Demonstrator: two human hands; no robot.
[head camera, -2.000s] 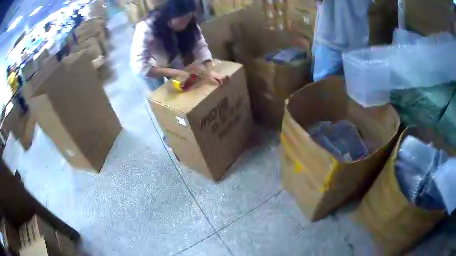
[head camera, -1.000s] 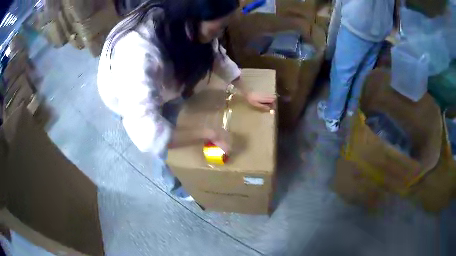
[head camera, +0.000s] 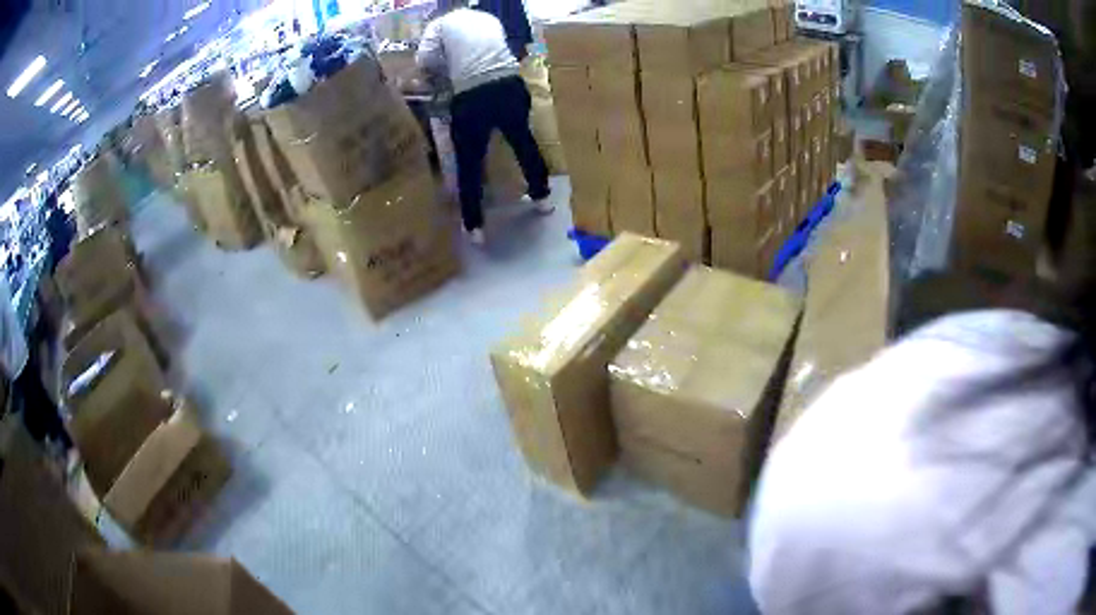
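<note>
Neither of my hands is in the picture. Two closed brown cartons stand side by side on the floor ahead: a narrow taped carton (head camera: 553, 402) and a wider taped carton (head camera: 685, 415). Shiny tape runs over their tops. At the lower left, part of a brown carton (head camera: 162, 583) shows at the picture's edge; whether I touch it cannot be told. A person's pale sleeve or back (head camera: 925, 481) fills the lower right, very near and cut off by the edge.
Many stacked cartons (head camera: 649, 132) stand on a blue pallet (head camera: 803, 231). Tall cartons (head camera: 403, 246) stand at the centre left, with a person (head camera: 487, 96) behind. Open cartons (head camera: 120, 408) line the left. Plastic-wrapped cartons (head camera: 1010, 156) stand at the right.
The view has swung away from the carton being taped and the open cartons of plastic. The pallet stack and two taped cartons now show. The pale-clothed person now appears at the right edge.
</note>
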